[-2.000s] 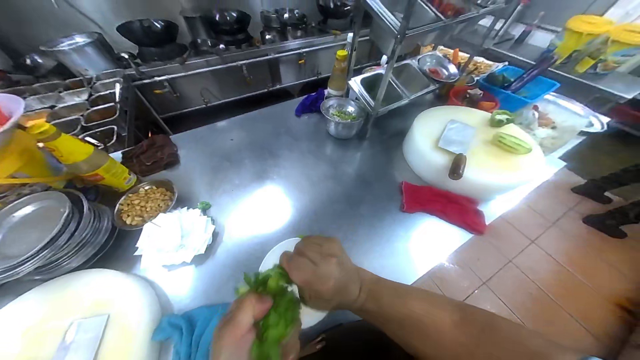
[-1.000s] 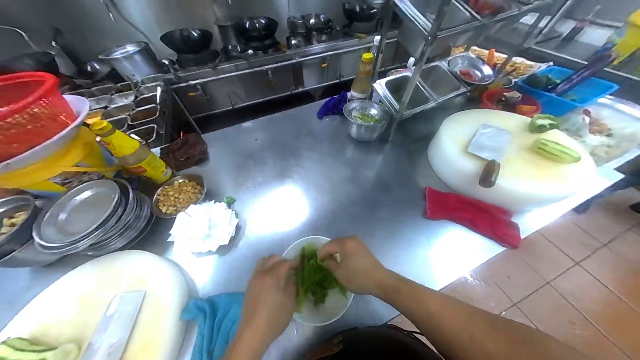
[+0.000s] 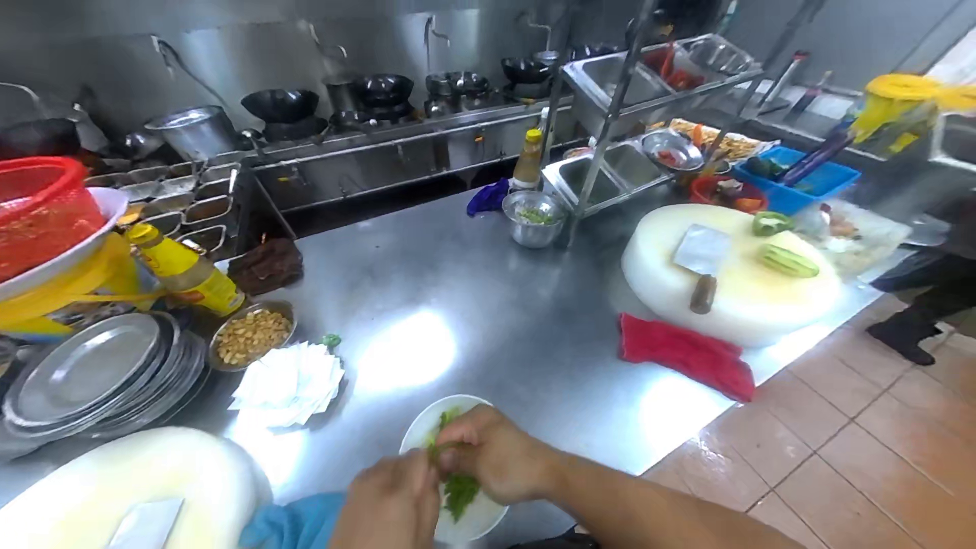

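A white plate (image 3: 488, 518) lies on the steel counter at the bottom middle, with green leafy herbs (image 3: 460, 496) on and above it. Over the plate's left side, my left hand (image 3: 396, 484) pinches the stems. Close beside it, my right hand (image 3: 496, 457) grips the same greens, its fingers bent over them. The fingertips nearly meet, and the hands hide part of the bunch and of the plate.
At bottom left, a round cutting board (image 3: 137, 465) bears a cleaver (image 3: 145, 524) beside a blue cloth (image 3: 293, 522). White paper slips (image 3: 290, 381), a bowl of peanuts (image 3: 253, 335) and stacked metal plates (image 3: 91, 366) stand left. Right are a red cloth (image 3: 686, 357) and another thick board (image 3: 686, 297).
Two seconds ago my hands held a bunch of greens raised; one second ago they were down at the plate. They are still at the plate, now closer together around the stems.
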